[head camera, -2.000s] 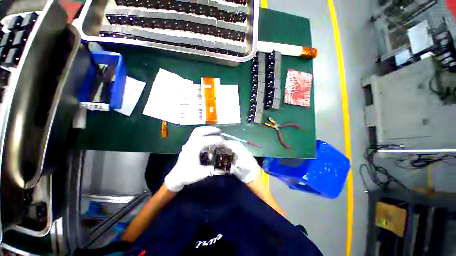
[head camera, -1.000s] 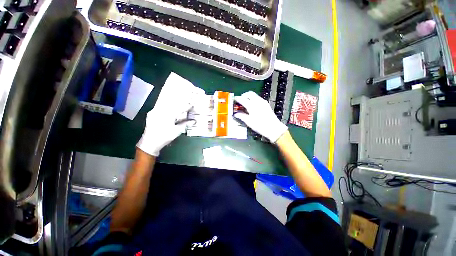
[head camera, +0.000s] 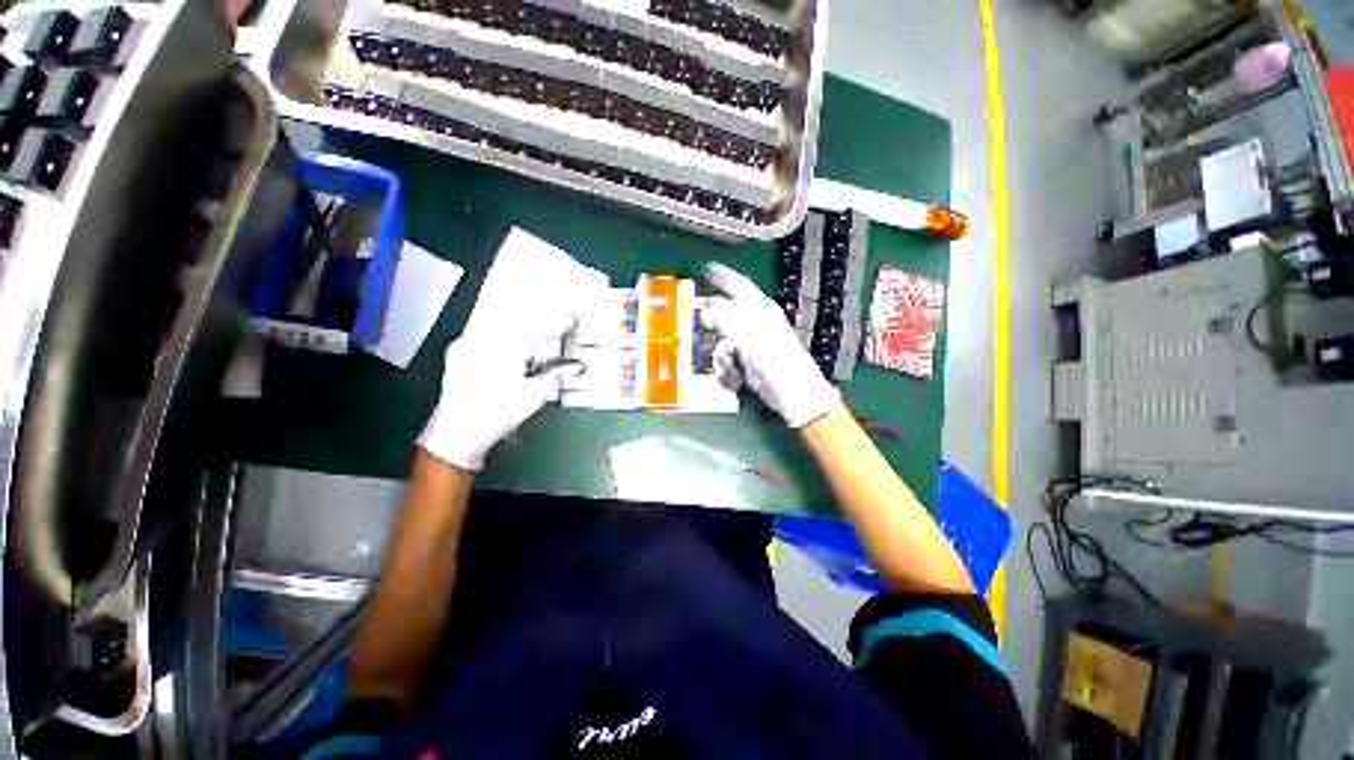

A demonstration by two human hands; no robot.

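Note:
The orange block [head camera: 662,342] stands upright among pale label strips [head camera: 602,356] on the green bench. My left hand [head camera: 498,389], in a white glove, is at the strips' left side, with a small dark-grey electrical unit [head camera: 556,356] between thumb and fingers. My right hand [head camera: 769,356], also gloved, is at the right side of the orange block, its fingers around another dark-grey electrical unit [head camera: 708,351]. The fingers partly hide both units. A white card [head camera: 661,471] and a thin, pale, pen-like tool [head camera: 716,453] lie near the front edge.
A metal tray [head camera: 505,161] with rows of units is at the back. Stacked trays [head camera: 256,112] and a blue parts bin [head camera: 379,275] are left. Two unit columns [head camera: 849,282], a red-and-white packet [head camera: 903,321] and an orange-ended white tube [head camera: 876,205] are right. Pliers are mostly hidden by my right arm.
From the first frame, my hands have moved from the bench's front edge, where they held units together, apart to either side of the orange block. Since the second frame they have shifted only slightly.

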